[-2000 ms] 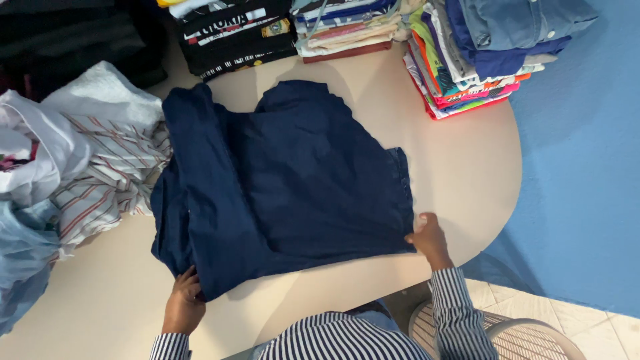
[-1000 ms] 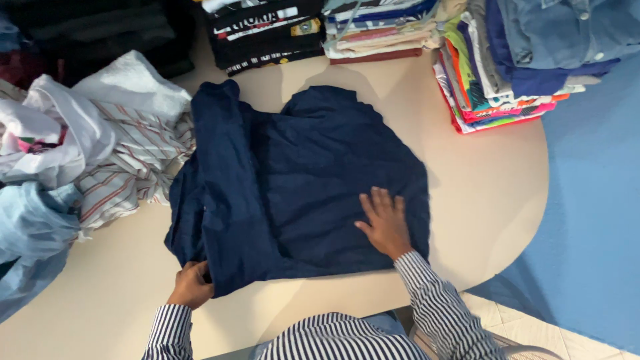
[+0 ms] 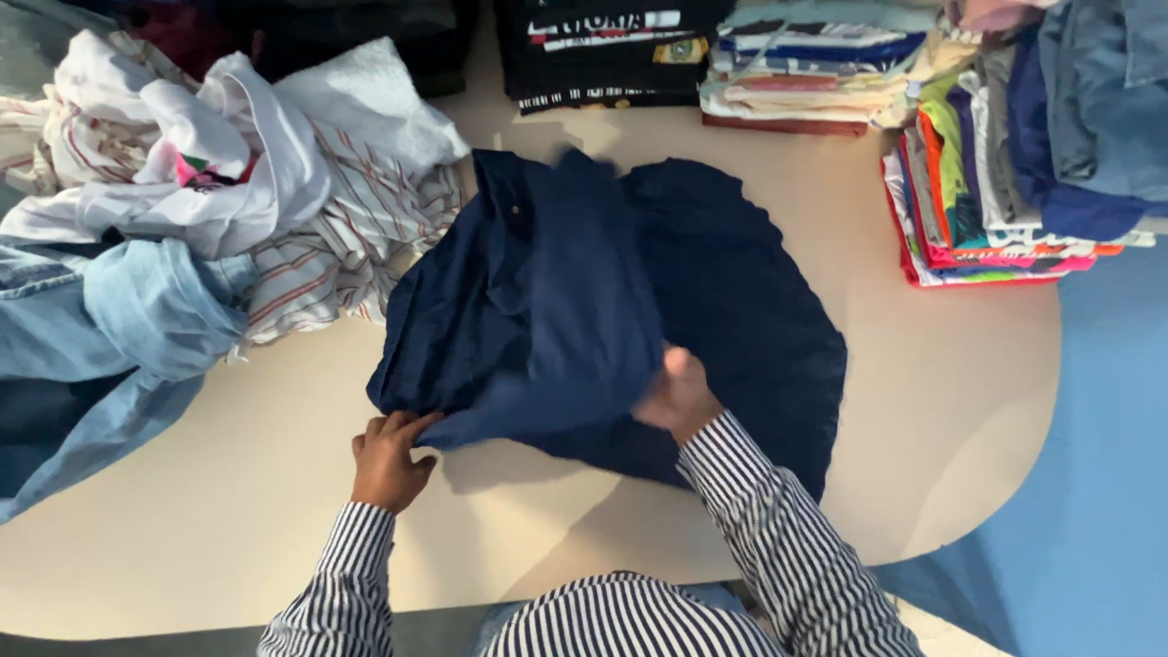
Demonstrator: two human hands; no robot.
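A dark navy cloth garment [image 3: 748, 301] lies partly spread on the pale table, and a flap of it is lifted and blurred over its middle. My right hand [image 3: 677, 392] holds the edge of that raised flap, fingers partly hidden by cloth. At the garment's lower left corner, my left hand [image 3: 392, 456] rests with its fingertips on the fabric edge; whether it pinches the cloth is unclear. A small button shows near the garment's upper left.
Crumpled white and striped clothes [image 3: 274, 173] and a light blue denim garment [image 3: 137, 310] lie at left. Along the back stand folded black clothes [image 3: 602, 64], pale folded clothes [image 3: 803, 73] and a multicoloured stack [image 3: 985, 182]. The table's rounded edge [image 3: 1040, 401] is at right.
My right hand has moved left from lying flat on the garment and now holds a raised flap. The garment's left part, folded over before, is now partly opened out.
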